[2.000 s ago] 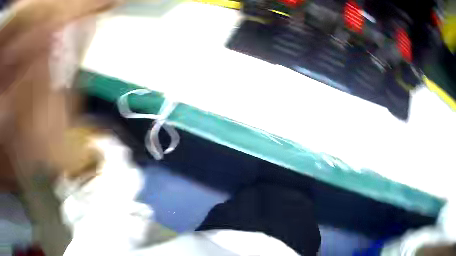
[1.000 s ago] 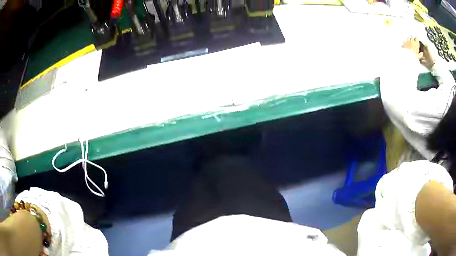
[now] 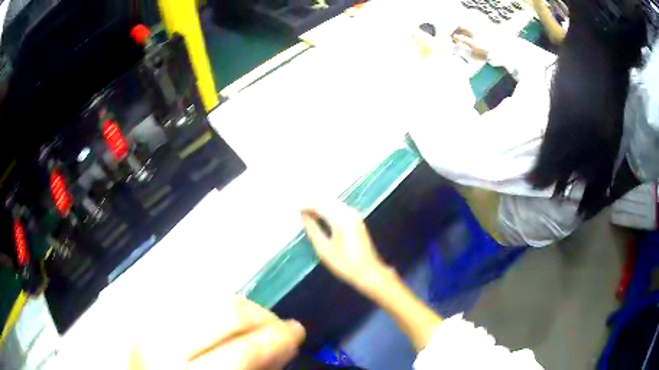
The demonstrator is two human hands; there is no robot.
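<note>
My right hand point(image 3: 350, 249) is over the green-edged front of the white bench point(image 3: 289, 159). A small dark spot shows between its thumb and fingers; whether it is a held part or a gap cannot be told. My left hand point(image 3: 249, 336) is low in the picture, washed out, its fingers towards the right; its grip is unclear. The black clamping fixture point(image 3: 166, 195) stands on the bench at left, away from both hands. It has several red ribbed grips point(image 3: 115, 139), a red ball tip point(image 3: 141, 33) and a pale label strip point(image 3: 131, 259).
A neighbouring worker in a pale smock point(image 3: 498, 148) sits close at right, hands on the bench. A yellow post point(image 3: 188, 50) rises behind the fixture. The taped green edge point(image 3: 282, 278) runs diagonally. A blue stool point(image 3: 462, 249) is below it. A black compartmented tray point(image 3: 495, 9) lies at top right.
The view has swung right, so the fixture now lies at left and the neighbour is nearer. Both hands have come into view at the bench edge. The white cable has left the picture.
</note>
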